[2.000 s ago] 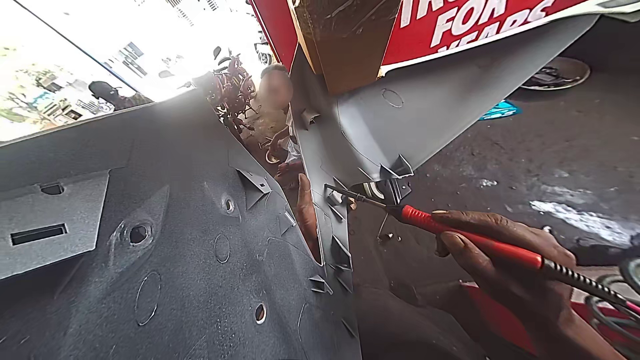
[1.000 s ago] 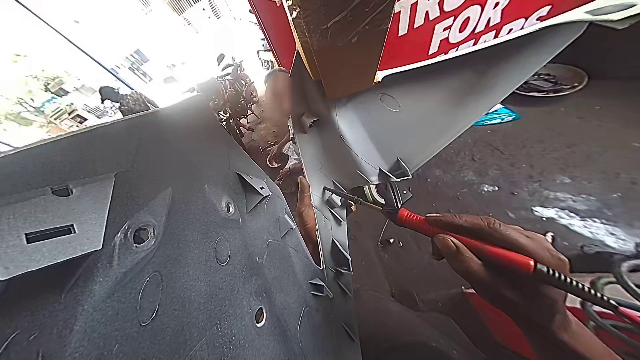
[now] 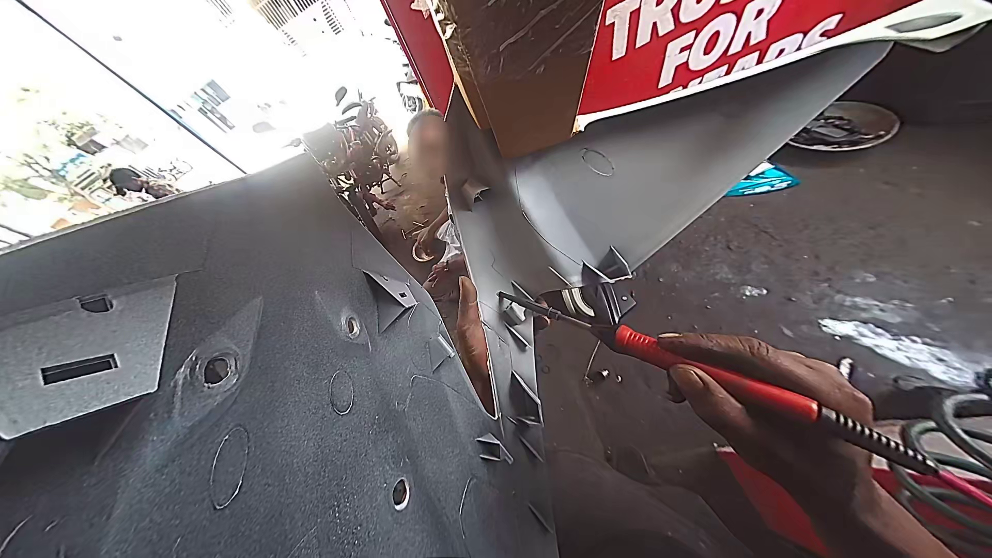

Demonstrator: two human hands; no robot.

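Observation:
My right hand (image 3: 783, 403) holds a soldering iron (image 3: 713, 372) by its red handle. The iron's dark, bent tip touches or nearly touches the grey plastic panel (image 3: 294, 232) beside a small raised tab, just right of a V-shaped gap. Most of my left hand (image 3: 471, 341) is hidden behind the panel. One long digit shows through the gap and a fingertip shows past the strip's right edge, so the hand grips the narrow strip between them. Molded tabs, ribs and holes cover the panel's face. A black bracket-like part (image 3: 612, 302) sits under the panel's right wing.
A cardboard box with a red printed side (image 3: 697, 46) stands at the top. Coiled hoses or cables (image 3: 949, 434) lie at the right. A round dish (image 3: 849, 125) and a blue packet (image 3: 763, 180) are on the dark ground. Another person (image 3: 430, 155) is beyond the gap, near a plant.

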